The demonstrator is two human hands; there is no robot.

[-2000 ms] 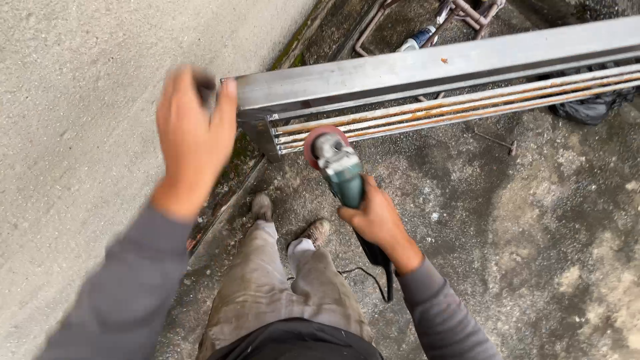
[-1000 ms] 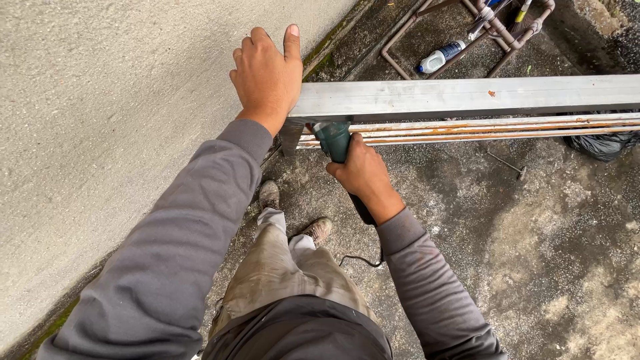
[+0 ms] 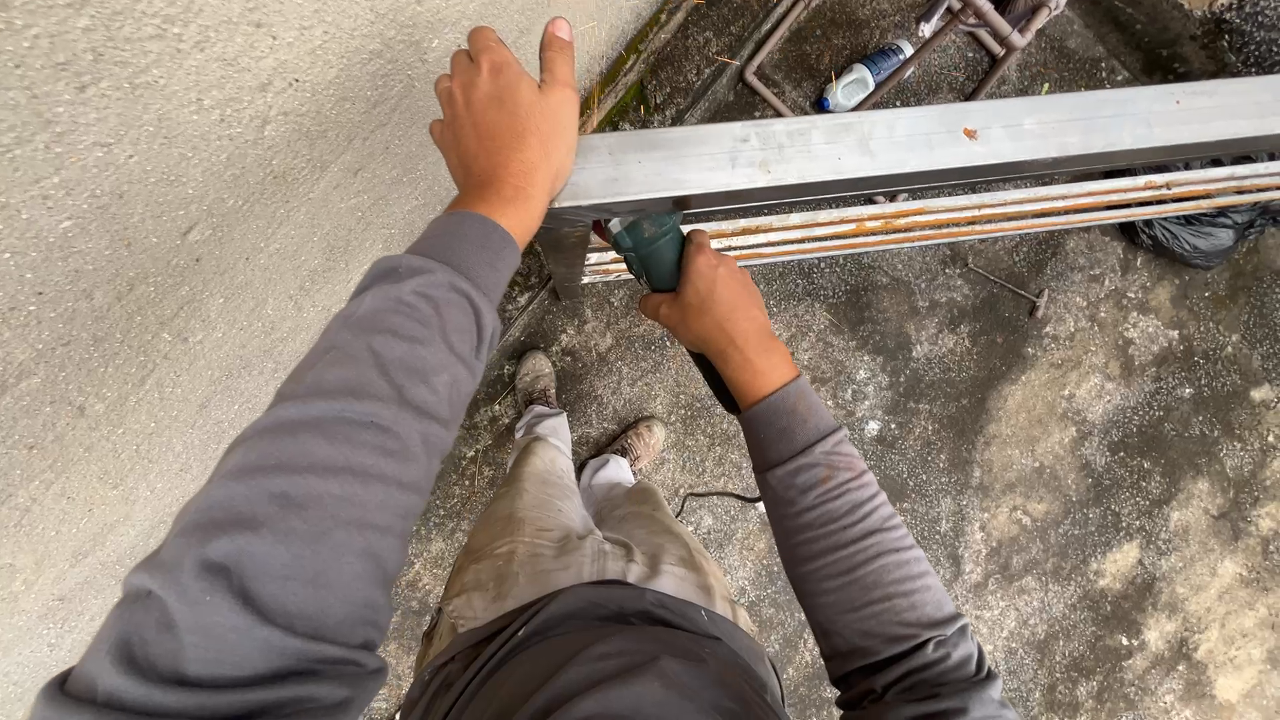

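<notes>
My right hand [image 3: 715, 310] is wrapped around a green angle grinder [image 3: 650, 248], whose head is partly hidden under the left end of a rectangular metal beam [image 3: 860, 150]. Orange sparks fly near the wall beyond the beam. Against that beam's left end rests my left hand [image 3: 510, 125], thumb raised and fingers bent; whether its palm grips anything is hidden. Below the beam run several white, rust-streaked metal bars [image 3: 930, 222], joined near a short metal upright [image 3: 565, 258]. The grinder's disc is mostly out of sight.
A rough concrete wall [image 3: 200, 200] rises on the left. Past the beam lie a plastic bottle [image 3: 865, 76] and brown pipe framing [image 3: 765, 60]. A black plastic bag [image 3: 1195, 235] sits at right, a thin metal rod [image 3: 1005, 284] on the floor, and a cord [image 3: 715, 495] near my feet.
Two seconds ago my left hand was raised left of the beam's end; now it rests there. The grinder, with its disc showing below the bars earlier, has moved up under the beam.
</notes>
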